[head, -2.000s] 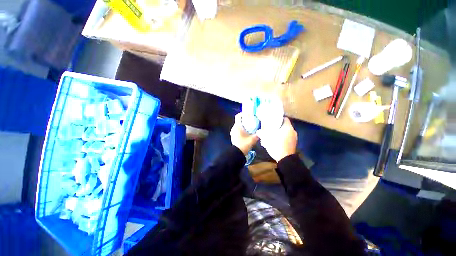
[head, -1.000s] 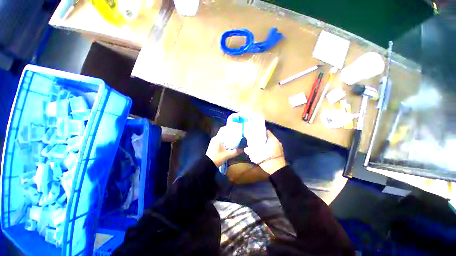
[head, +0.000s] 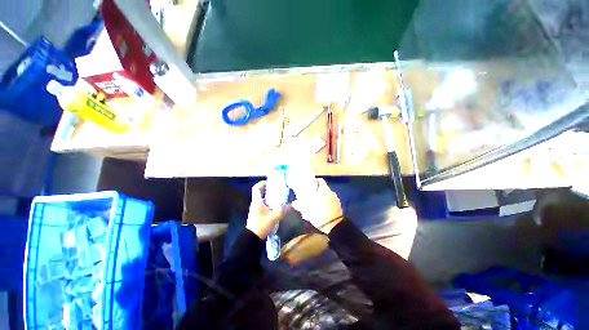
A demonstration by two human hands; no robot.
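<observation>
A pale-blue to white moulded part [head: 292,182] is held just off the bench's front edge, overexposed so its outline is unclear. My left hand [head: 261,216] grips its left side. My right hand [head: 323,206] grips its right side. A small pale, looped piece [head: 273,246] hangs below my left hand; I cannot tell whether it joins the part.
Cardboard-covered bench [head: 213,155] with blue loop [head: 239,113], red-handled knife [head: 330,135] and hammer [head: 394,158]. Blue crate [head: 132,258] of pale-blue pieces at lower left. Yellow bottle [head: 93,108] and red-white box [head: 139,51] at upper left. Clear screen at right, green conveyor behind.
The view has turned, so the bench now runs level and the red-white box and more green conveyor show. Both hands still hold the part; the pale piece below my left hand now shows clearly.
</observation>
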